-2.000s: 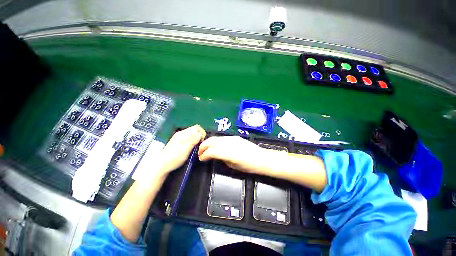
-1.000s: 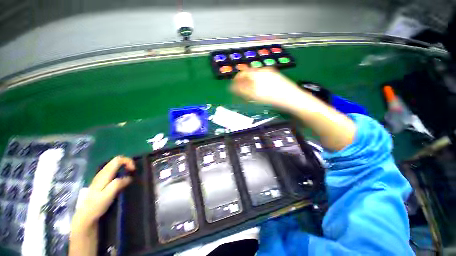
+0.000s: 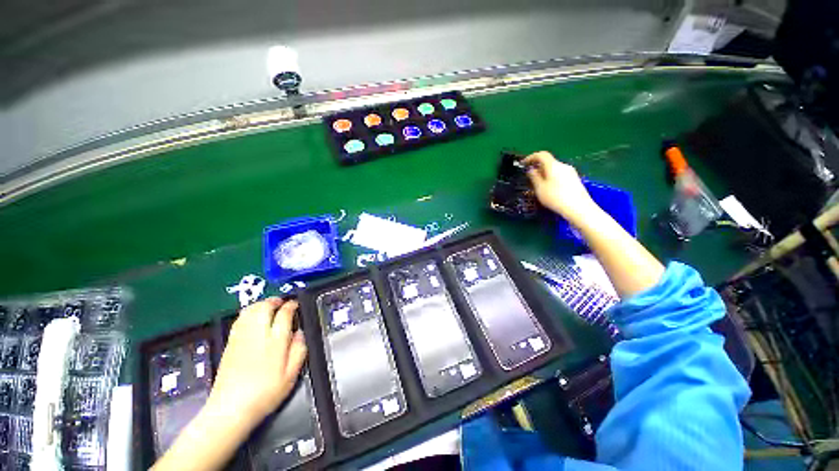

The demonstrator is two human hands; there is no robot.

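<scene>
The black phone tray lies in front of me with phone housings in its five slots. The housings at the right and in the middle lie flat. My left hand lies over the second housing from the left and hides much of it. Its fingertips are near the slot's far end; whether they grip anything is hidden. My right hand has its fingertips at the rim of the open black small-parts bin. Whether it pinches a part is too small to tell.
A blue dish with whitish contents and a white card lie behind the tray. The blister tray bears a white strip at left. The colored-disc holder is at the back. A blue bin and marked sheet are right.
The view has shifted. My right hand has moved from near the disc holder to the black bin. The leftmost housing, earlier tilted on edge, now lies flat; my left hand is over the second slot.
</scene>
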